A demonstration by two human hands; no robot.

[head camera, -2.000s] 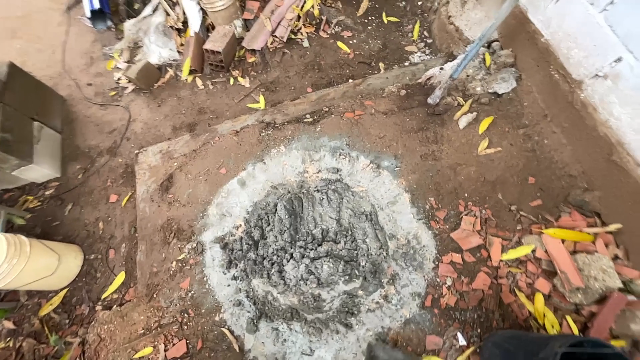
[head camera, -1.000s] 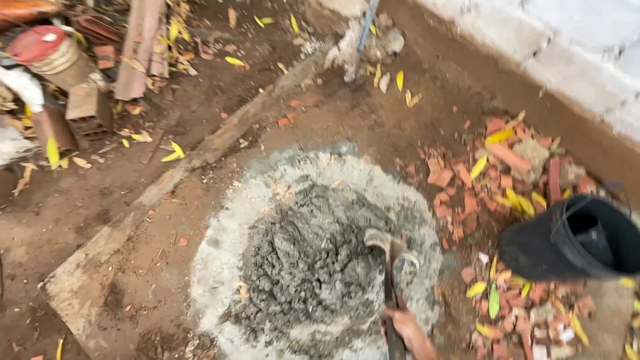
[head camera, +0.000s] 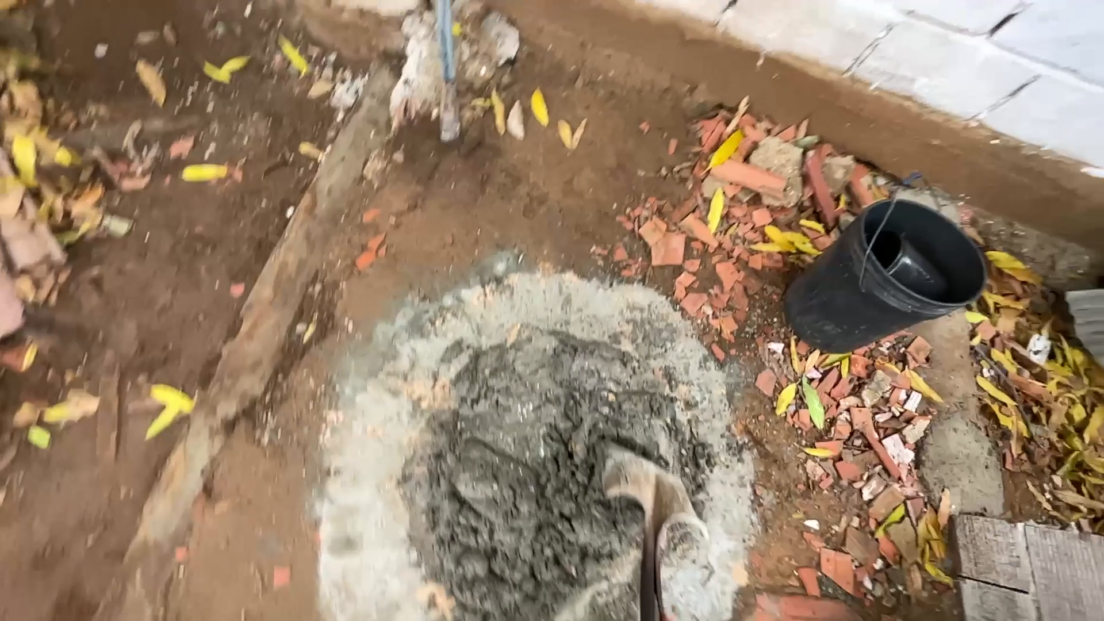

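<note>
A heap of wet grey mortar [head camera: 535,457] lies on the ground inside a pale ring of dried cement [head camera: 371,483]. The metal head of a hoe-like tool [head camera: 655,492] rests at the right side of the heap, and its handle runs down out of the bottom edge. Neither my left hand nor my right hand shows in the current view, so what holds the handle is hidden. A black plastic bucket [head camera: 862,285] with a wire handle stands to the right of the mortar, with a dark object inside it.
Broken red brick and tile pieces [head camera: 664,246] lie around the bucket. A white block wall [head camera: 914,73] runs along the upper right. A low concrete edge [head camera: 259,336] crosses the dirt at left. A blue-grey pole [head camera: 446,69] stands at the top. Grey blocks [head camera: 992,552] sit lower right.
The view has swung right. A hand on the tool's handle showed one second ago and is now out of view. The tool head has moved lower against the mortar.
</note>
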